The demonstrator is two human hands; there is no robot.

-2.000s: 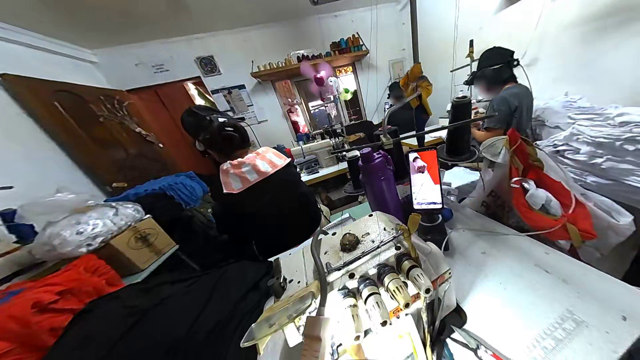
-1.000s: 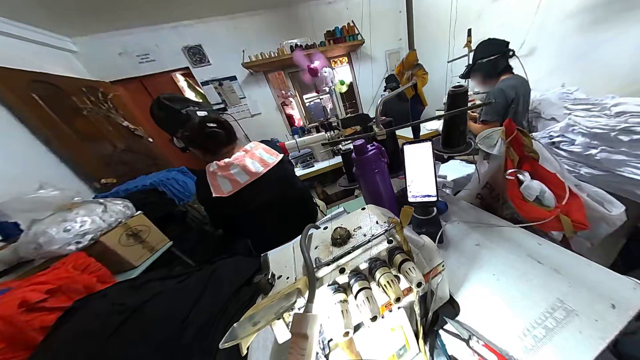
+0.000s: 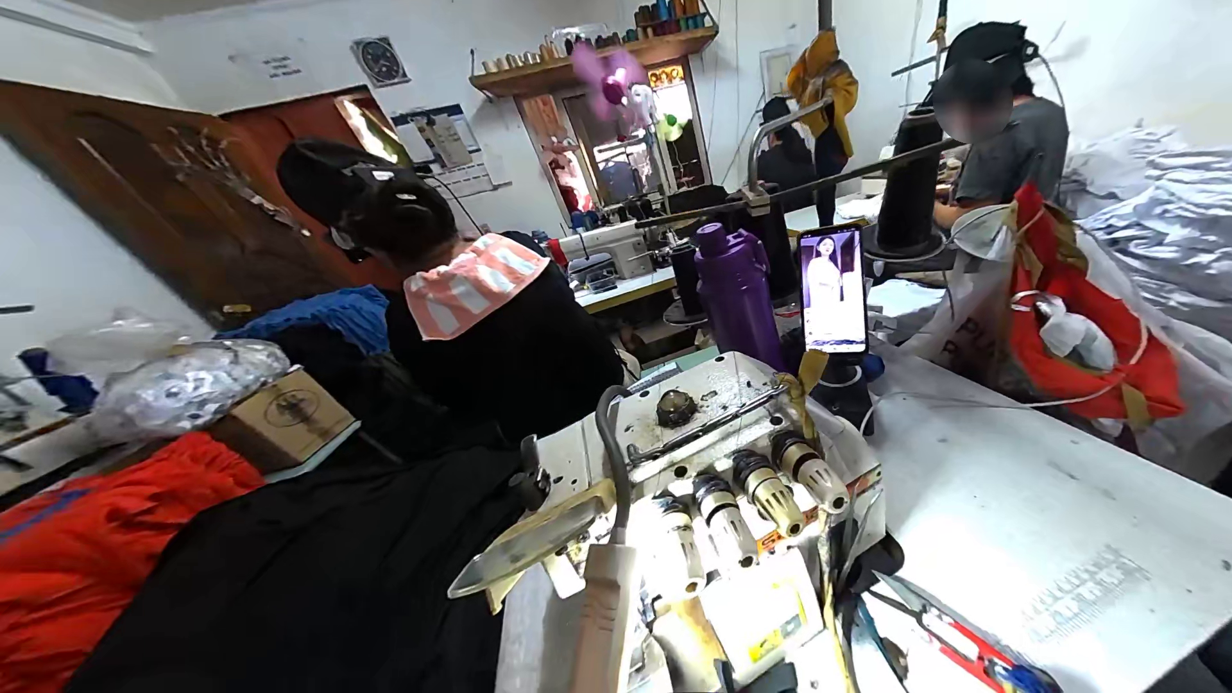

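Observation:
Neither of my hands shows in the head view. Straight ahead stands an overlock sewing machine (image 3: 674, 452) with several tension dials (image 3: 760, 491) on its front. A gooseneck lamp (image 3: 608, 577) rises before it, lighting the lower part. Black fabric (image 3: 337, 577) spreads to the machine's left. Behind the machine are a purple bottle (image 3: 739, 294) and an upright phone (image 3: 834, 291) with a lit screen. Thread snips or scissors with red handles (image 3: 962, 640) lie on the white table (image 3: 1068, 481) at the lower right.
A co-worker in black (image 3: 500, 337) sits ahead on the left; another in grey (image 3: 1025, 144) works at the right. Red fabric (image 3: 115, 529), a cardboard box (image 3: 289, 419) and a plastic bag (image 3: 192, 380) are at left. A red bag (image 3: 1078, 318) hangs at right. Black thread cones (image 3: 910, 188) stand behind the phone.
The picture on the phone screen has changed. The co-worker in black has shifted in posture, the head now turned more to the side.

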